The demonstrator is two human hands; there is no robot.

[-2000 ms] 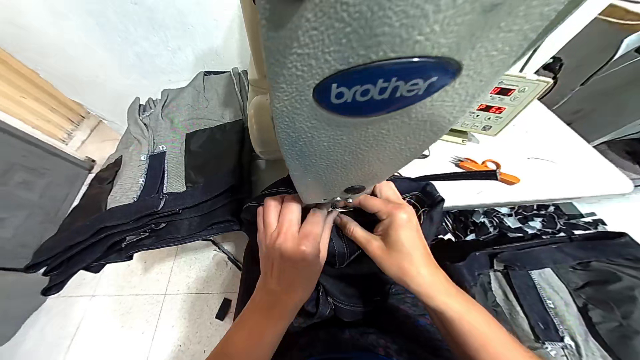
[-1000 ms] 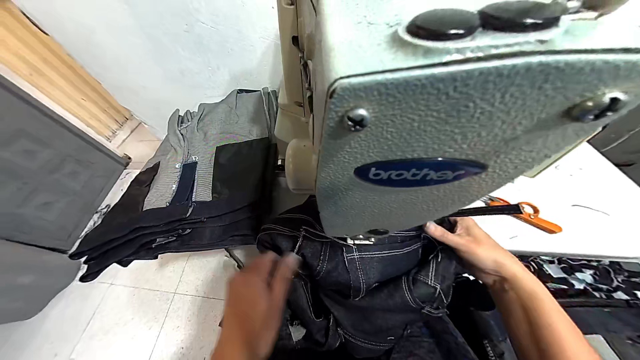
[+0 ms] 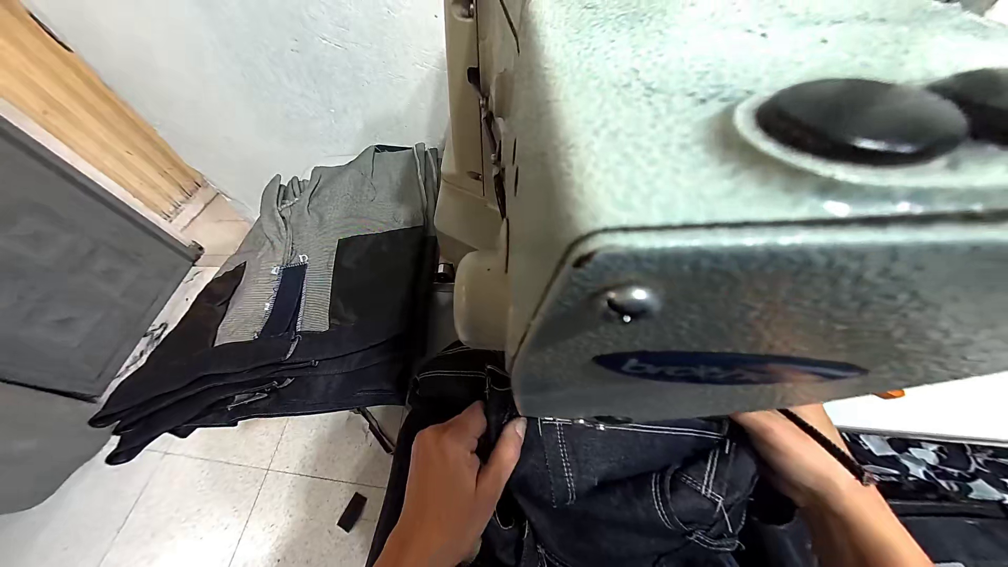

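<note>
Dark denim trousers (image 3: 622, 488) with pale stitching lie bunched under the head of a Brother sewing machine (image 3: 756, 299). On the left of the machine head, my left hand (image 3: 457, 480) pinches a fold of the denim between thumb and fingers. My right hand (image 3: 803, 457) rests at the right side of the trousers, its fingers hidden behind the machine head and the cloth, so its grip does not show. A narrow dark strip (image 3: 827, 445) crosses my right wrist. The needle area is hidden by the machine head.
Stacked dark denim garments with grey lining (image 3: 354, 315) stand left of the machine, by the white wall. A small dark scrap (image 3: 352, 512) lies on the tiled floor. Black and white patterned cloth (image 3: 937, 465) lies at the right. A grey panel (image 3: 79, 276) stands at far left.
My left hand, blurred and off the machine edge one second ago, now grips the denim beside it. My right hand has gone further behind the machine head. The view has moved closer to the machine.
</note>
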